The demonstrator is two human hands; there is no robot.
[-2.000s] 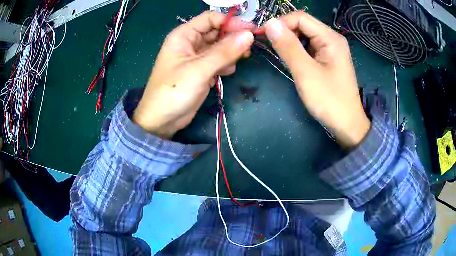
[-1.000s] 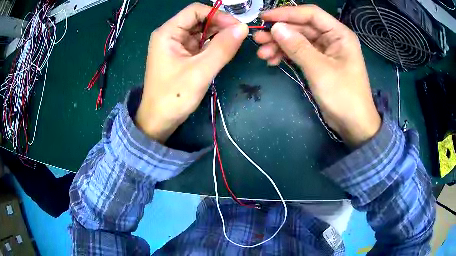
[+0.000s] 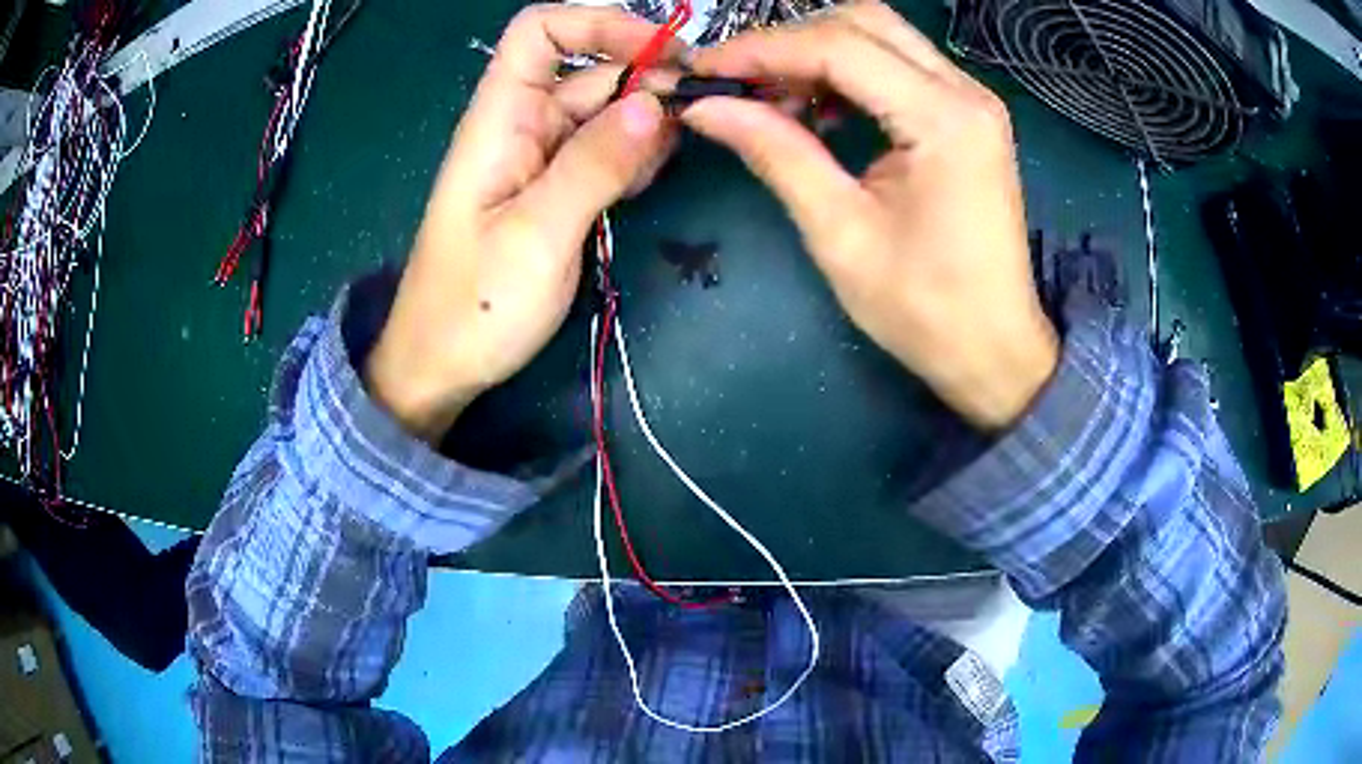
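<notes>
My left hand [image 3: 515, 224] pinches a red lead [image 3: 657, 45], which bends up above the fingers at the top centre. My right hand [image 3: 896, 209] pinches a short black sleeve or tube [image 3: 714, 90] between thumb and forefinger, its left end close to my left fingertips. The fingers hide how the red lead and the black piece meet. Below my left hand hang a white lead [image 3: 690, 485] in a long loop and a thin red lead [image 3: 605, 448], both reaching over the bench edge.
A bundle of red, black and white wires [image 3: 60, 239] lies at far left, a smaller bunch [image 3: 277, 149] beside it. A fan with a ringed grille [image 3: 1143, 67] stands upper right. A black holder [image 3: 1255, 299] with a yellow sponge [image 3: 1316, 423] is at right. Silvery parts lie behind my hands.
My right hand has moved left, up to my left fingertips. The black piece now covers the stretch where red lead showed between the hands. The whole view has shifted slightly.
</notes>
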